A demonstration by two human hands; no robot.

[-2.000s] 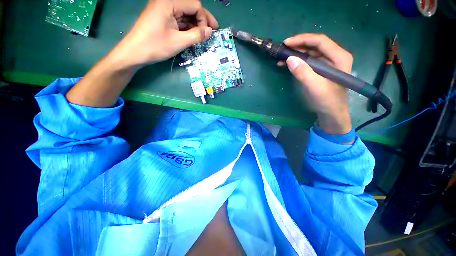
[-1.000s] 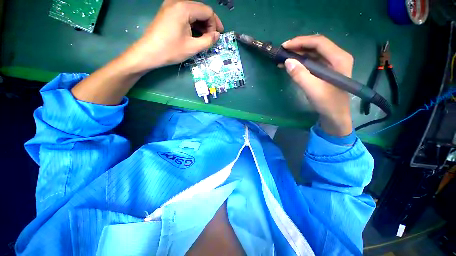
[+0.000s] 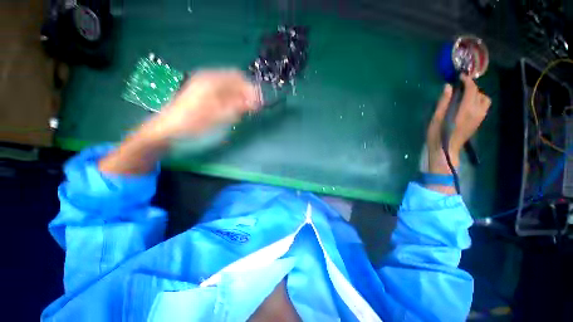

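Note:
My left hand [image 3: 217, 104] is strongly blurred over the mat, near the component pile [image 3: 283, 56]; whether it holds anything cannot be told. A pale green blur lies below it, too smeared to identify. My right hand [image 3: 462, 116] holds the dark soldering iron [image 3: 448, 119], pointing away from me. The iron's tip end is at the round blue-sided tin [image 3: 470, 56], partly hidden by fingers. The populated board is not clearly visible.
A green circuit board [image 3: 152, 83] lies just left of my left hand. A black fan-like unit [image 3: 85, 25] stands at far left. A dark handle-like piece [image 3: 471, 152] shows beside my right wrist. A dark rack [image 3: 528, 144] stands at right.
The view has shifted, showing more of the far bench. My right hand has moved the iron from the board to the tin. The populated board no longer shows clearly; my left hand has blurred.

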